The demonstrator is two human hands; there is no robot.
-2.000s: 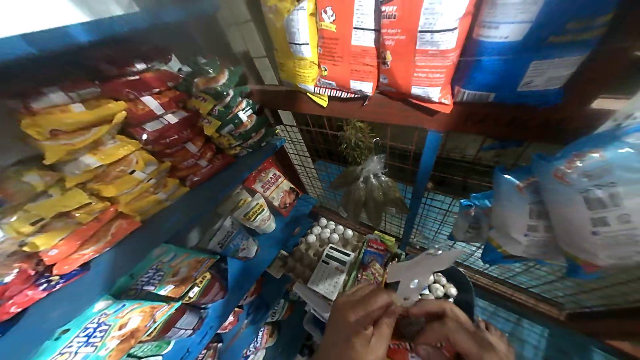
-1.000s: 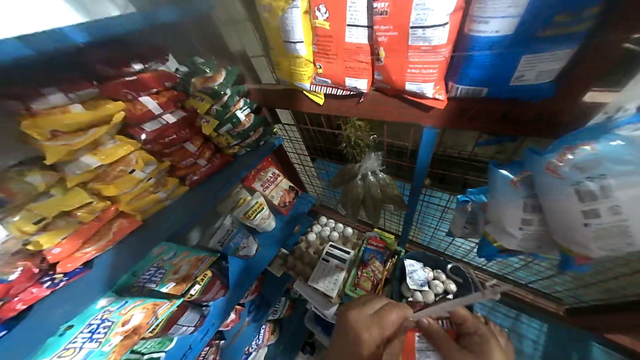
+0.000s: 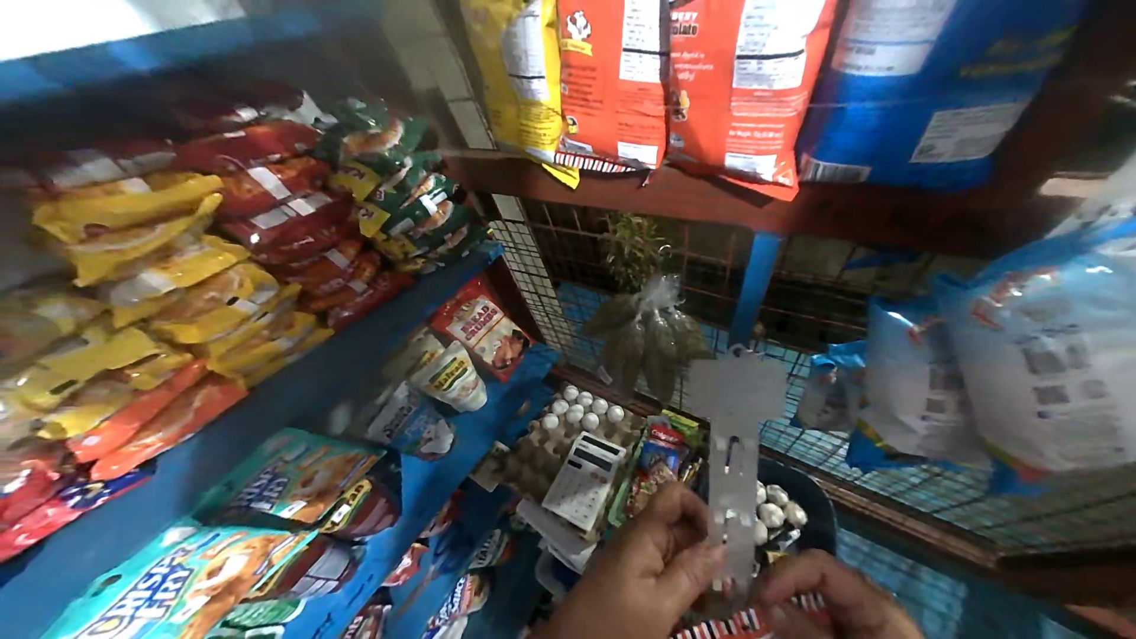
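A pale, flat plastic hanging strip point(image 3: 735, 426) with slots stands upright at the lower middle right. My left hand point(image 3: 652, 559) pinches its left edge between thumb and fingers. Close to the strip's lower end, my right hand point(image 3: 821, 595) has its fingers curled by a red packet with a striped edge point(image 3: 723, 626); its fingertips are partly hidden, so its hold cannot be told. Behind the strip, a dark round tub point(image 3: 821, 506) holds white bulbs that look like garlic. A white calculator point(image 3: 583, 479) lies on an egg tray point(image 3: 532, 457) left of my hands.
Blue shelves point(image 3: 355, 355) on the left carry yellow, red and green packets and teal crispy-fry packs point(image 3: 293, 479). Red snack bags point(image 3: 745, 89) hang overhead from a wooden beam point(image 3: 621, 191). A clear bag of dried leaves point(image 3: 652, 337) hangs by the wire mesh; blue-white bags point(image 3: 1038, 355) hang right.
The plastic strip was tilted toward the right one second ago and now stands upright. My left hand stays on it.
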